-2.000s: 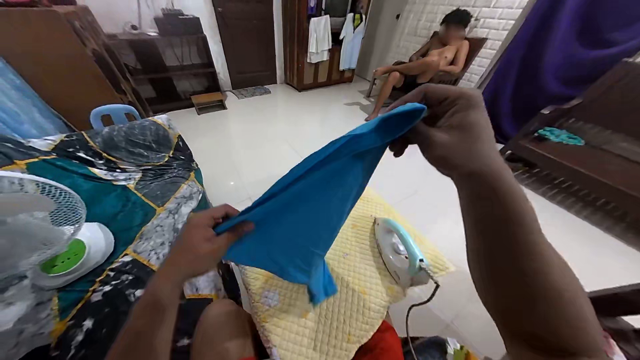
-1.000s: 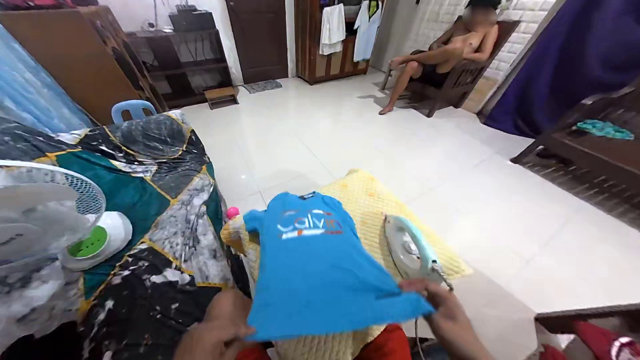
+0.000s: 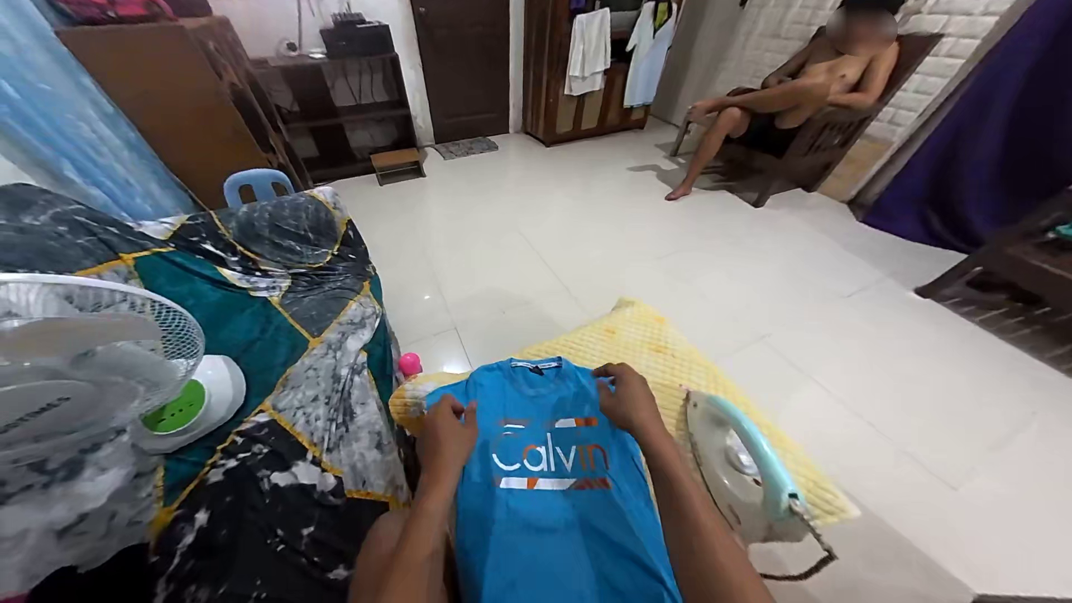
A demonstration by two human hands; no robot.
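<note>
A blue T-shirt with a printed front (image 3: 553, 519) lies face up on a yellow quilted cloth (image 3: 636, 335), its collar at the far end. My left hand (image 3: 450, 431) is at the shirt's left sleeve, with the thumb and fingertips at the fabric. At the right shoulder, my right hand (image 3: 624, 398) touches the sleeve with its fingertips. Whether either hand pinches the cloth is hard to tell. A clothes iron with a light-blue handle (image 3: 758, 456) rests on the yellow cloth, right of my right forearm. The shirt's lower part runs out of view between my forearms.
An electric fan (image 3: 92, 368) stands at the left, beside a sofa with a patterned cover (image 3: 327, 335). A pink ball (image 3: 409, 364) lies near the yellow cloth. The iron's cord (image 3: 816, 565) trails at the lower right. A person (image 3: 804, 92) sits in a wooden chair farther off.
The shirt was held up in the air two seconds ago and now lies on the yellow cloth. My hands have moved from its hem to its sleeves since one second ago.
</note>
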